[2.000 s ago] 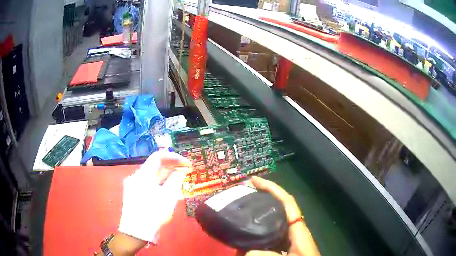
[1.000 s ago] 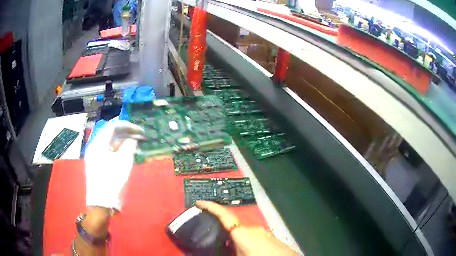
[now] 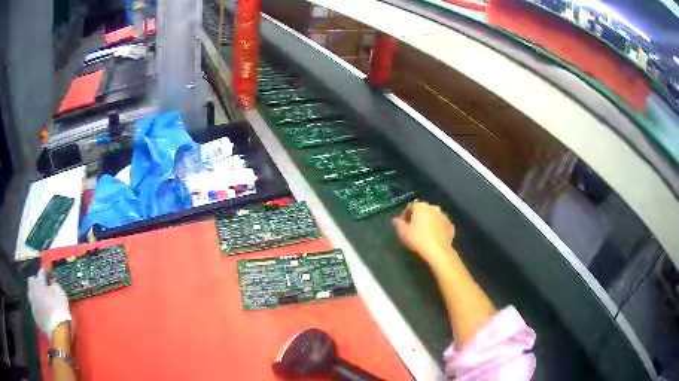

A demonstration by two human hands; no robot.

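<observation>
My left hand [image 3: 49,303], in a white glove, touches the left edge of a circuit board [image 3: 91,271] lying at the left of the red mat [image 3: 186,327]. My bare right hand [image 3: 426,230] is over the conveyor belt, its fingertips at the near edge of a circuit board [image 3: 374,193] there; whether it grips it is unclear. Two more circuit boards, one farther [image 3: 268,226] and one nearer [image 3: 296,279], lie on the mat's right part. The black barcode scanner [image 3: 309,353] lies on the mat's front edge, held by no hand.
The dark green conveyor belt [image 3: 406,277] carries a row of boards along the right. A black tray [image 3: 257,155] behind the mat holds a blue bag [image 3: 158,160] and small white bottles or pens [image 3: 222,178]. A single board [image 3: 50,222] lies on a white sheet. A red-wrapped post [image 3: 246,56] stands behind.
The board my left hand held up now lies at the mat's left. My right hand has let go of the scanner and moved over the belt. The view has shifted.
</observation>
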